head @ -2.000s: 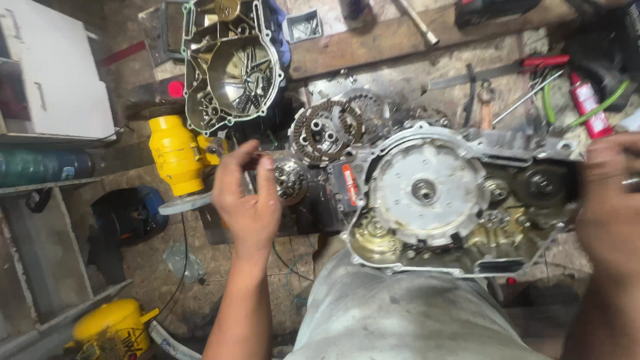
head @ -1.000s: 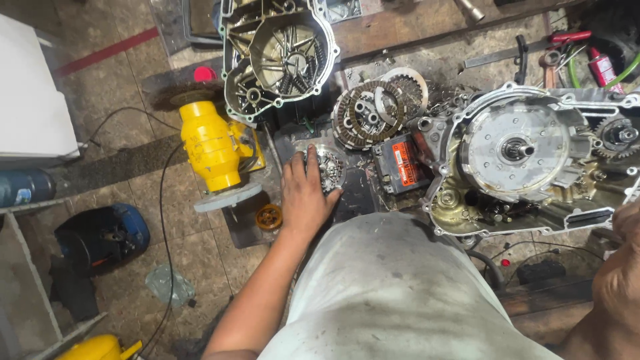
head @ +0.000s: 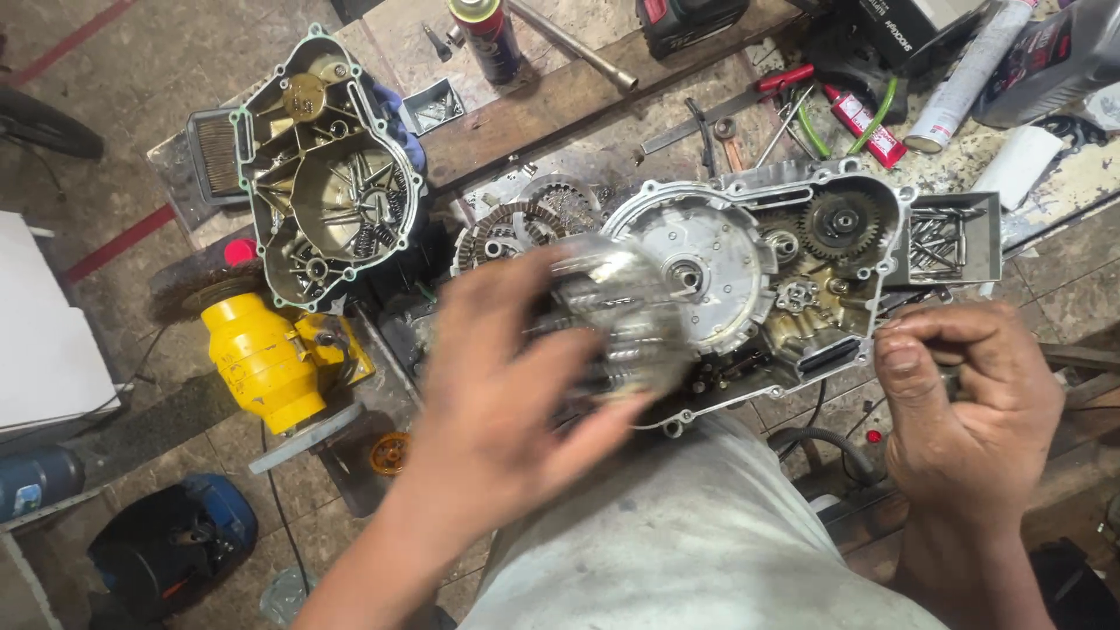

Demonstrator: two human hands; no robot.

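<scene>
My left hand (head: 507,376) grips a motion-blurred clear container of small metal parts (head: 621,315), held over the left edge of an open engine case. Inside that engine case (head: 726,398) sit a large round clutch basket (head: 700,262) and a gear (head: 842,221). At the case's lower right corner is my right hand (head: 967,402), its fingers curled with thumb and forefinger together; whether something small is between them cannot be told. Clutch friction plates (head: 516,223) lie behind the container. Farther left, an engine cover (head: 328,175) holds bolts and springs.
A yellow bench grinder (head: 267,363) stands at the left. A tray of bolts (head: 993,236) adjoins the case's right end. Along the back are a spray can (head: 490,39), a long socket wrench (head: 577,44), a red tube (head: 866,127) and a black power-tool battery (head: 691,22).
My left hand has picked up the container of small parts from the bench and moved right to the engine case. The right hand shows more fully now. The view has shifted.
</scene>
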